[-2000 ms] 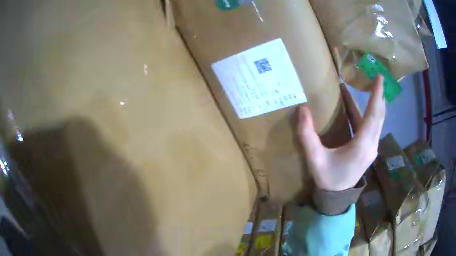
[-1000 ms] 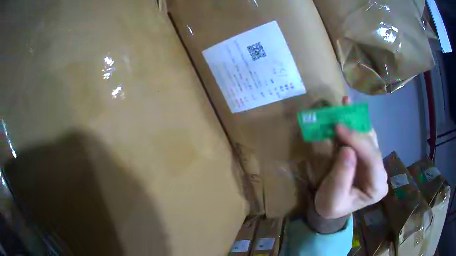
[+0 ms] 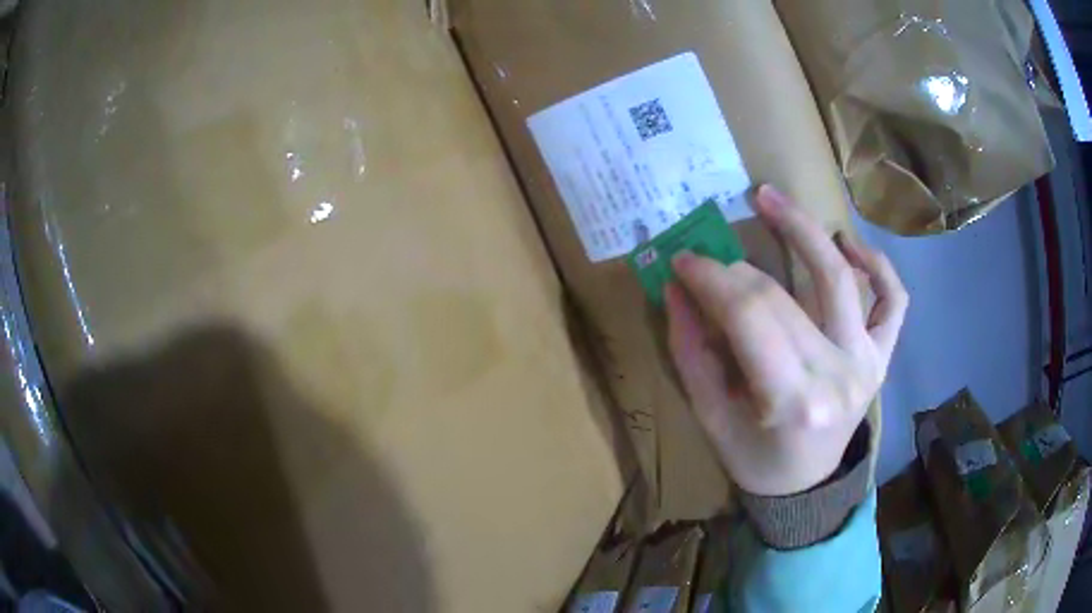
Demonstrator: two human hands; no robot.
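My right hand (image 3: 784, 359) comes in from the lower right, with a teal sleeve and brown cuff. Its index fingertip and thumb are at a green sticker (image 3: 692, 249), and its other fingers rest over the paper-wrapped parcel (image 3: 671, 383). The sticker lies at the lower edge of the white shipping label (image 3: 641, 156), slightly over it. The label has a QR code and print. Whether the sticker is fully stuck down cannot be told. My left hand is not in view.
A large brown parcel (image 3: 395, 395) fills the left side, with a dark shadow on it. Another wrapped parcel (image 3: 922, 132) lies at the upper right. Smaller labelled parcels (image 3: 984, 491) stand lower down at the right and bottom, beside grey floor (image 3: 964, 323) and a red strip.
My right hand has moved left and up from beside the label. The green sticker, held up in the fingers a second ago, is now against the label's lower edge.
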